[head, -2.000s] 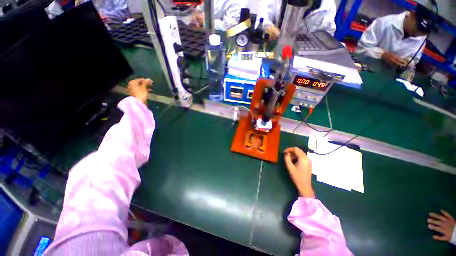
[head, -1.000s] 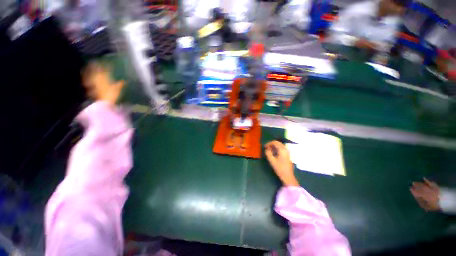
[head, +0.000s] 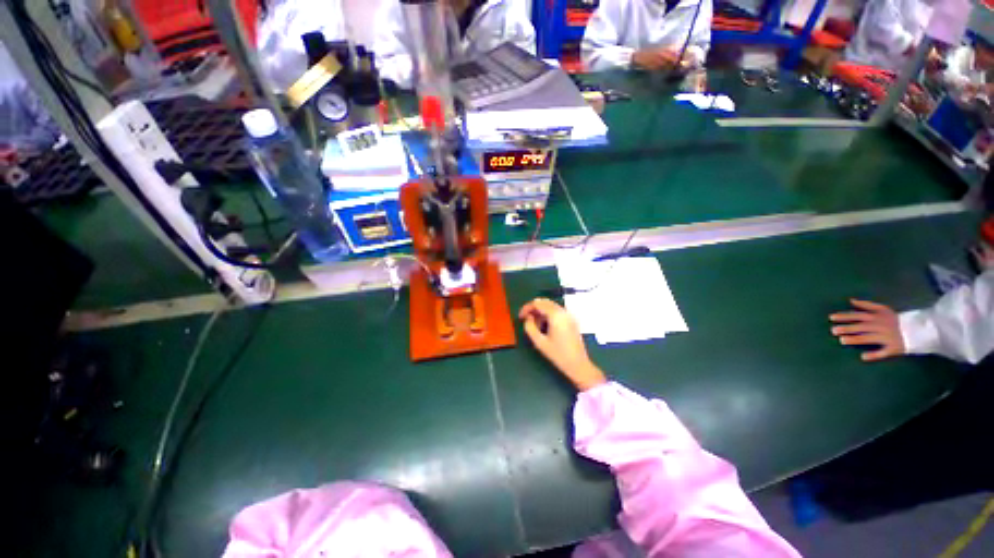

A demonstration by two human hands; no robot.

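The orange-red toggle-clamp fixture point(head: 462, 314) stands on the green bench in front of me. Its red-tipped handle points up, and a small white block sits under the clamp. My right hand point(head: 556, 336) rests just right of the fixture's base plate, fingers curled and thumb near the fingertips. A dark spot shows between the fingers; I cannot tell whether it is a small part or shadow. My left hand is out of the picture; only pink cloth shows at the bottom edge.
White paper sheets point(head: 632, 300) lie right of my hand. Behind the fixture are a blue-fronted instrument point(head: 371, 222), a power supply point(head: 517, 181) and a bottle point(head: 292, 185). A power strip point(head: 180, 202) stands left. Another person's hand point(head: 869, 329) rests at right.
My view has swung right, so the fixture appears further left. My left hand, earlier stretched out towards the far left, has left the picture. My right hand stays beside the fixture.
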